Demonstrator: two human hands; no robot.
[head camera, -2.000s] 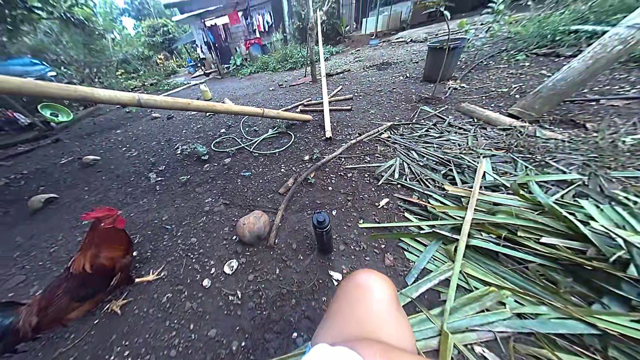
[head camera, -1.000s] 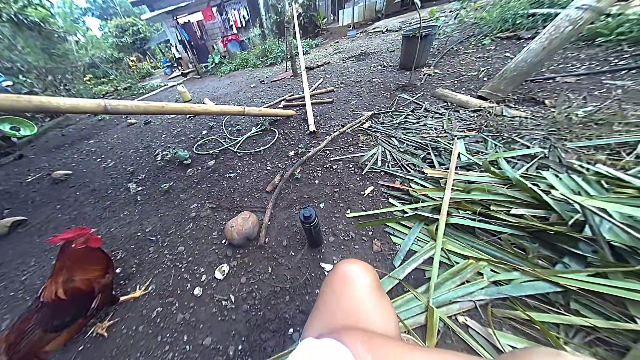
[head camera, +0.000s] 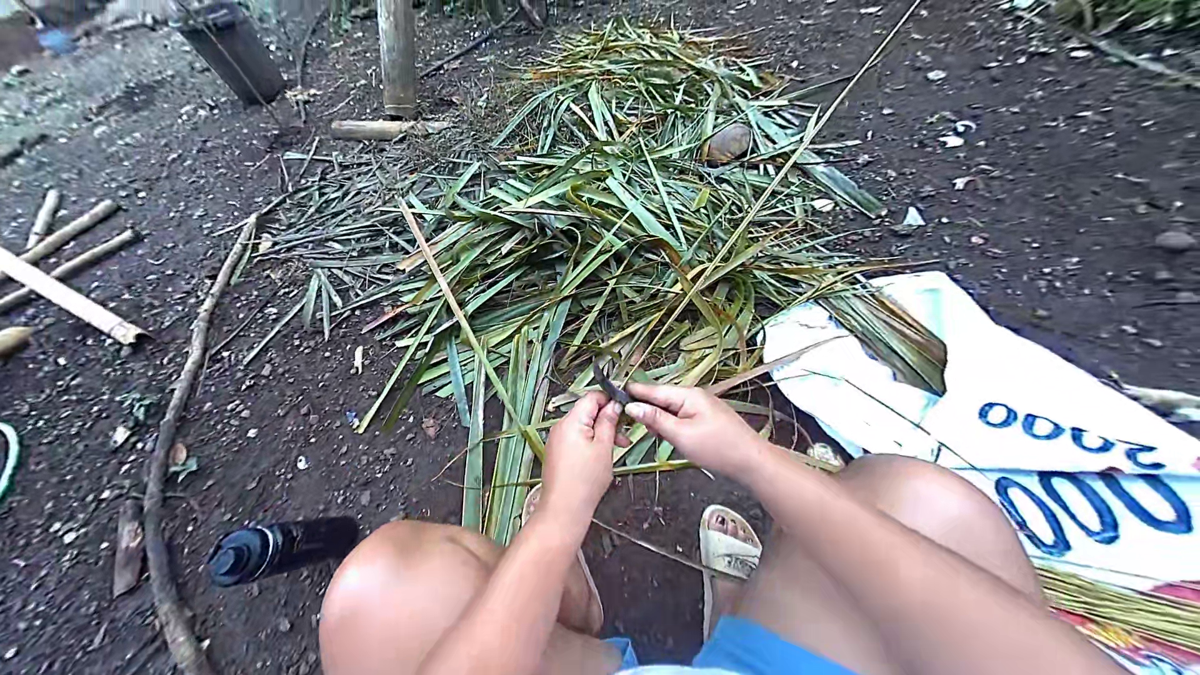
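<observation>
Both of my hands meet in front of my knees, low over the near edge of a pile of long green palm-like leaves (head camera: 600, 225). A small dark object, possibly a knife (head camera: 611, 385), is pinched between them. My left hand (head camera: 583, 445) grips its lower end with thumb and fingers. My right hand (head camera: 696, 424) holds it from the other side, thumb and index finger closed on it. Which part each hand grips cannot be told. Thin leaf strips lie just beyond and around the fingers.
A black bottle (head camera: 281, 548) lies left of my knee, near a long crooked branch (head camera: 192, 375). A printed white tarp (head camera: 1059, 412) spreads at right, with thin sticks (head camera: 1125, 605) on it. A coconut (head camera: 728, 142), wooden post (head camera: 397, 56), dark bucket (head camera: 232, 52) and cut poles (head camera: 70, 248) lie farther off.
The view has swung far to the right. Both hands have come into sight, holding a small dark object. The rooster has gone out of view.
</observation>
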